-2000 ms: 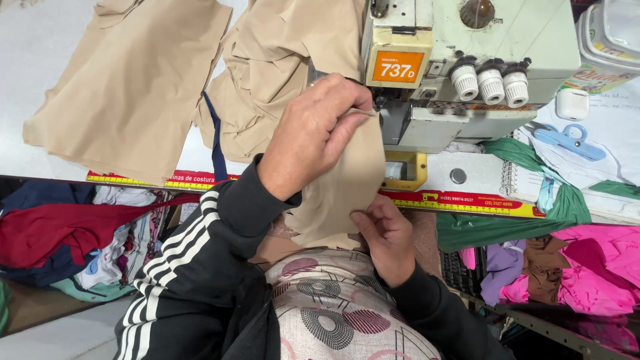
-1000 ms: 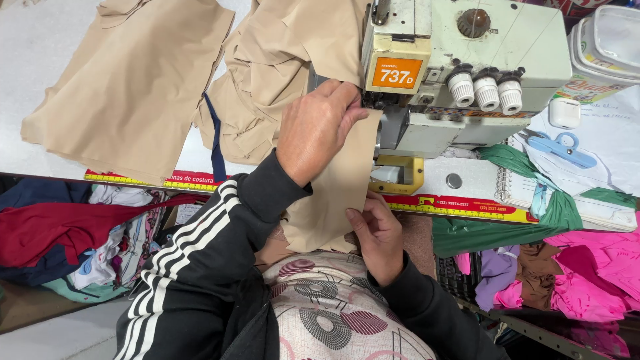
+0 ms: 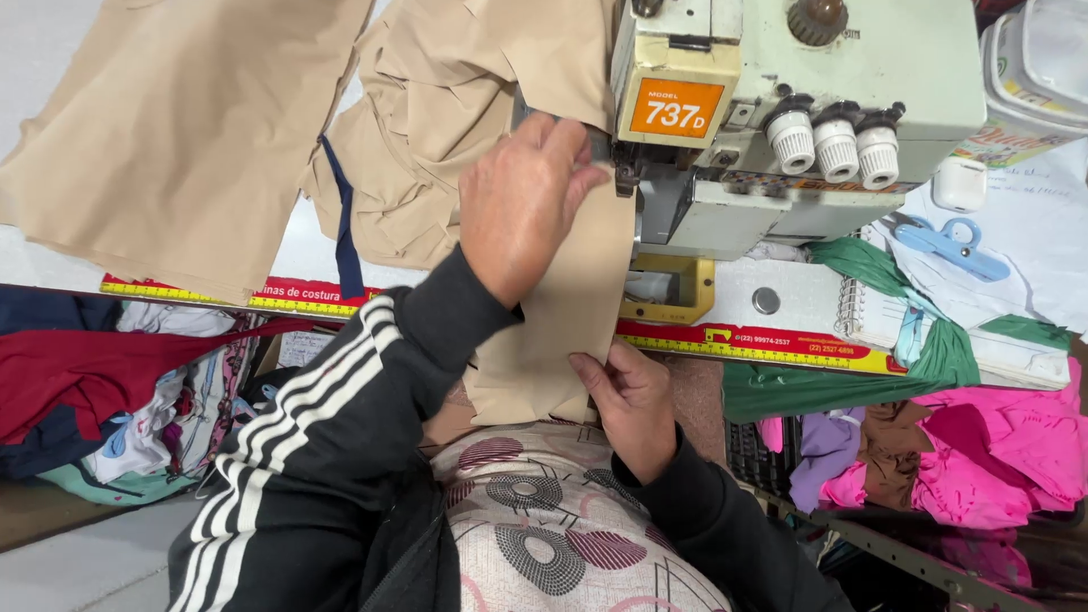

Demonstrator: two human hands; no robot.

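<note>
A beige fabric panel [image 3: 565,314] hangs over the table edge, its right edge running up to the presser foot area of an overlock sewing machine [image 3: 816,93]. My left hand [image 3: 531,200] pinches its upper part just left of the needle area, fingertips and thumb together. Lower down, my right hand [image 3: 629,399] grips the panel's right edge between thumb and fingers, above my lap. More beige fabric [image 3: 425,127] lies crumpled behind my left hand. The needle itself cannot be made out.
Flat beige pieces [image 3: 178,136] and a navy strip [image 3: 342,221] lie left. A measuring tape [image 3: 765,344] lines the table edge. At right are blue-handled scissors [image 3: 952,246], a spiral notebook [image 3: 1011,353], green fabric [image 3: 816,391] and plastic tubs [image 3: 1037,76]. Pink fabric [image 3: 1003,450] fills a bin below.
The beige panel, curled and lifted between my hands two seconds ago, now lies flatter and straighter along the machine. My left hand stays near the needle area, and my right hand still holds the edge.
</note>
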